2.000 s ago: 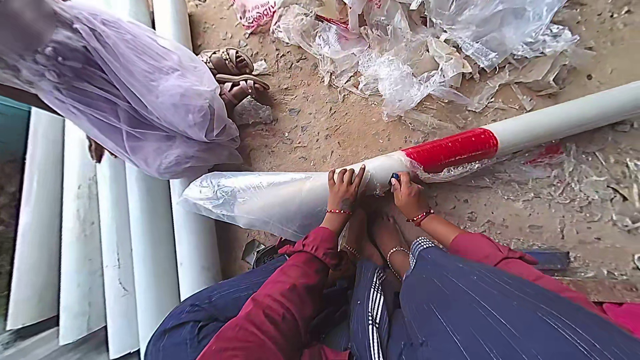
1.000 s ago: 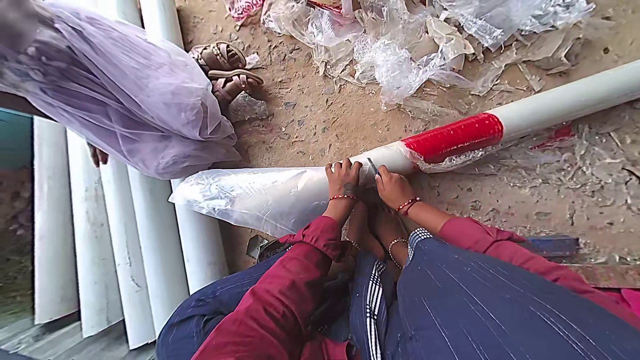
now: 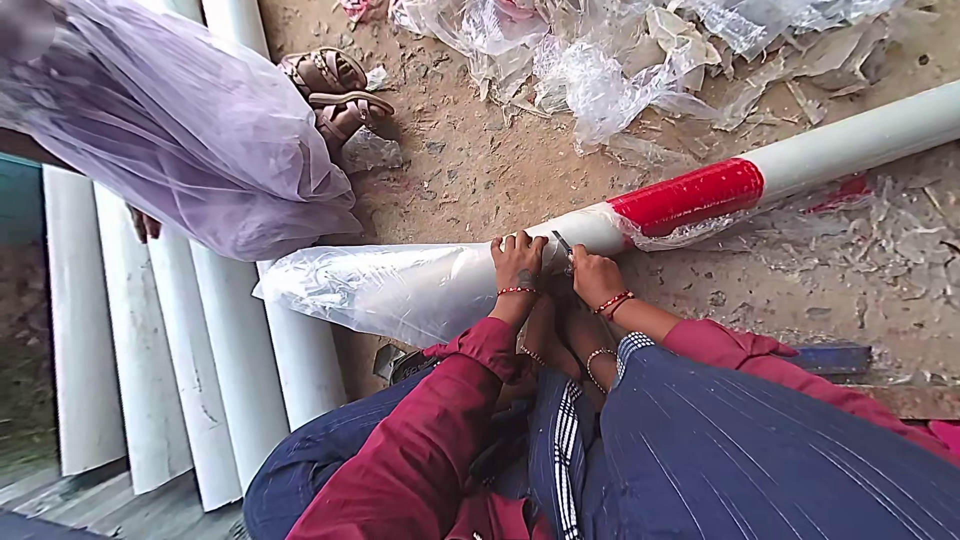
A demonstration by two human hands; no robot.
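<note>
A long white pipe [image 3: 855, 142] with a red band [image 3: 690, 196] lies slanting across the ground in front of my feet. Clear plastic film [image 3: 360, 289] covers its left end, and more loose film hangs along the band's lower side. My left hand [image 3: 519, 264] rests on the film-covered pipe, fingers over its top, gripping nothing that I can make out. My right hand [image 3: 596, 279] is closed on a small cutting tool with a thin metal blade [image 3: 562, 243], just right of my left hand. The blade lies against the pipe; the tool's exact kind is unclear.
Several white pipes [image 3: 232, 330] lie side by side at the left. A person in a pale lilac garment [image 3: 202, 127] and brown sandals [image 3: 337, 82] stands beside them. Crumpled plastic film [image 3: 600, 75] is heaped beyond the pipe. A blue bar [image 3: 832, 358] lies at the right.
My right hand has shifted left along the pipe, closer to my left hand, and the tool's thin blade now shows. The red band's place on the pipe is unchanged.
</note>
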